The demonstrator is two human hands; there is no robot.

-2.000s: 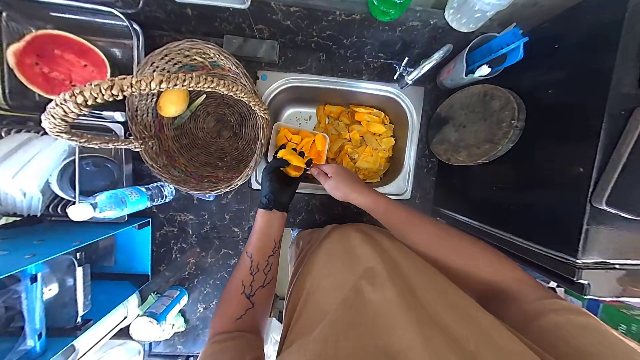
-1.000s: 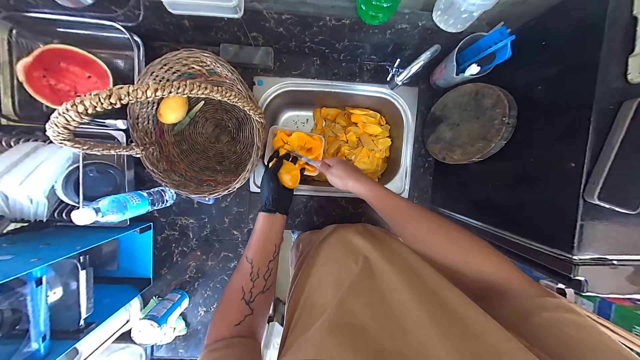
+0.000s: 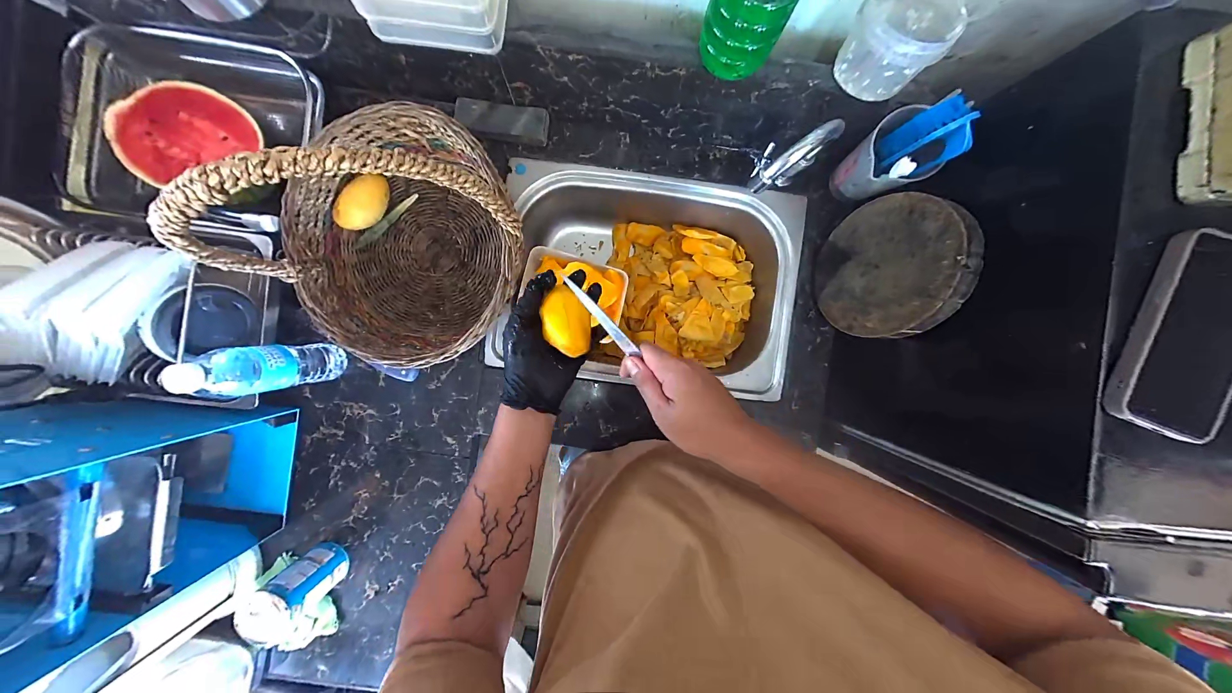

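My left hand [image 3: 541,358], in a black glove, grips a peeled mango [image 3: 566,322] over the near left part of the steel sink [image 3: 791,241]. A knife [image 3: 601,315] is held in my right hand [image 3: 688,397], its blade lying across the upper right side of the mango. Partly hidden behind the gloved fingers, a square plastic container [image 3: 621,279] holds orange mango pieces. A heap of mango peels [image 3: 688,289] fills the right part of the sink. Left of the sink, a wicker basket [image 3: 423,241] has one whole yellow mango [image 3: 362,201] inside.
A faucet [image 3: 797,156] rises at the sink's back right corner. Further right are a round wooden board [image 3: 902,265] and a cup of blue-handled utensils [image 3: 890,154]. At the left lie a water bottle [image 3: 255,370] and a cut watermelon [image 3: 181,133] in a glass dish.
The knife, mostly hidden among my fingers two seconds ago, now shows its blade against the mango. The piece in my left hand has turned and shows a fuller, rounded side.
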